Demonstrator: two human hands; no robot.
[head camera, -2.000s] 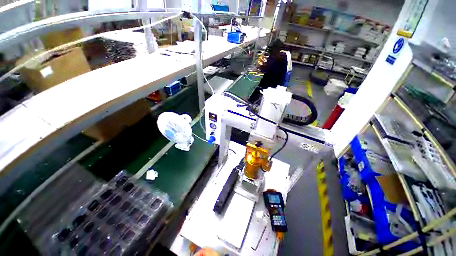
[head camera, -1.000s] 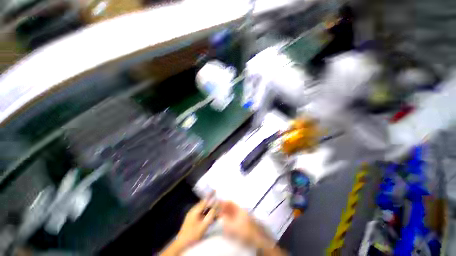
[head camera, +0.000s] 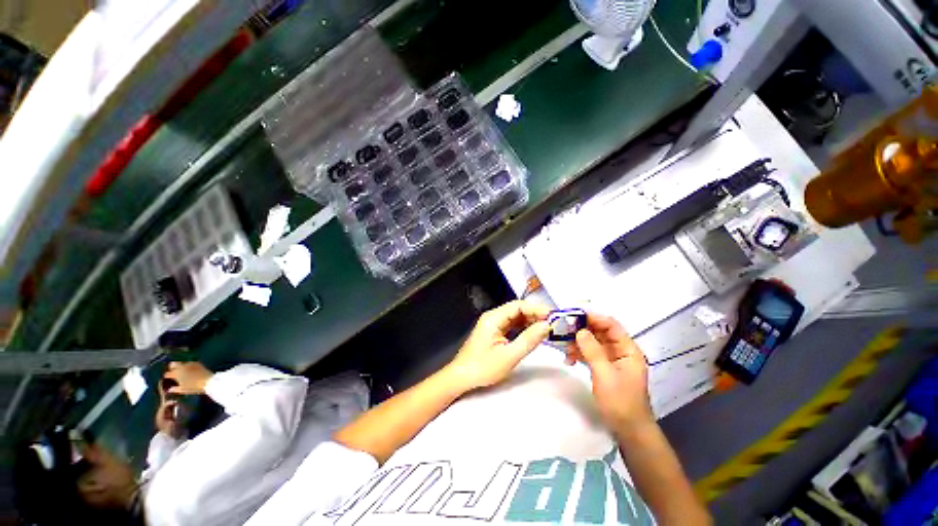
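My left hand (head camera: 506, 344) and my right hand (head camera: 615, 370) hold a small dark rounded-square watch housing (head camera: 566, 325) between their fingertips, over the front edge of the white machine bed (head camera: 576, 262). The housing has a pale, shiny middle. On the bed, the pale fixture (head camera: 725, 250) bears a dark square ring (head camera: 772, 233). The clear blister tray (head camera: 437, 190), with dark parts in its pockets, lies on the green bench to the left.
The orange-gold dispensing head (head camera: 874, 170) is right of the fixture. The black pendant (head camera: 761, 331) and cable chain (head camera: 684, 211) lie on the bed. A neighbouring worker (head camera: 237, 442) sits left near a white parts tray (head camera: 190, 267). Paper scraps (head camera: 295, 264) and a fan (head camera: 614, 26) are on the bench.
The view has turned down and left and is sharper. Both hands, blurred at the bed's front edge a second ago, now show clearly with the housing. The neighbouring worker and white tray have come into view.
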